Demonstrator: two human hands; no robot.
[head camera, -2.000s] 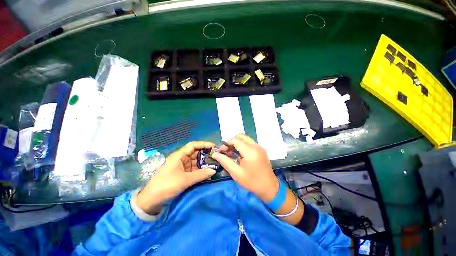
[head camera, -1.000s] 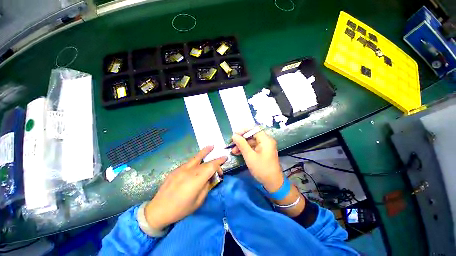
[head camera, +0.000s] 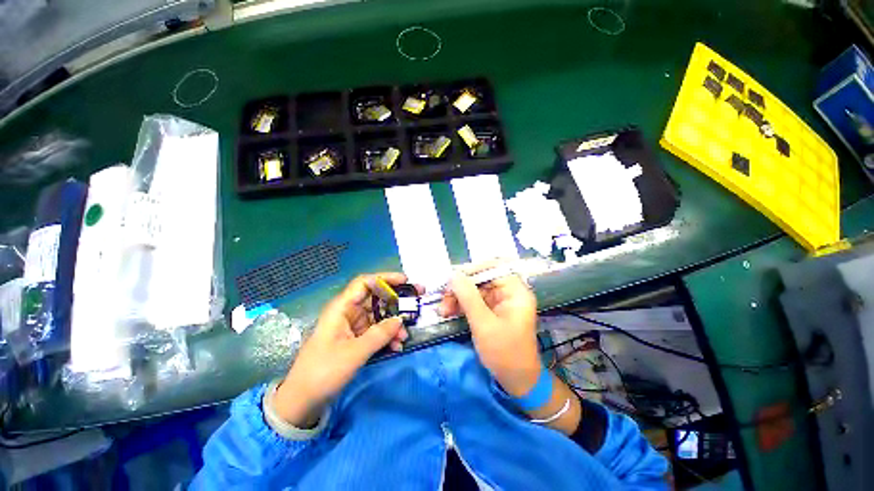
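My left hand (head camera: 347, 331) holds a small black device unit (head camera: 398, 305) with a white part and a yellow piece showing, in front of my body at the bench edge. My right hand (head camera: 502, 321) holds thin tweezers (head camera: 484, 271), with their tip pointing left at the unit. Whether the tip touches the unit or carries a piece is too small to tell. Two white strips (head camera: 418, 230) lie upright just beyond my hands. A black compartment tray (head camera: 374, 175) behind them holds units in most pockets; one back-row pocket is empty.
A blue sheet with dark grid (head camera: 292, 273) lies left of my hands. Clear bags with white sheet packs (head camera: 189, 230) are at left. White scraps (head camera: 541, 219) lie beside a small black box (head camera: 659, 187). A yellow tray (head camera: 805, 182) and blue box (head camera: 848, 96) are far right.
My left hand has come off the white strip and turned, showing the unit. My right hand has brought the tweezers to the unit. The camera view has shifted.
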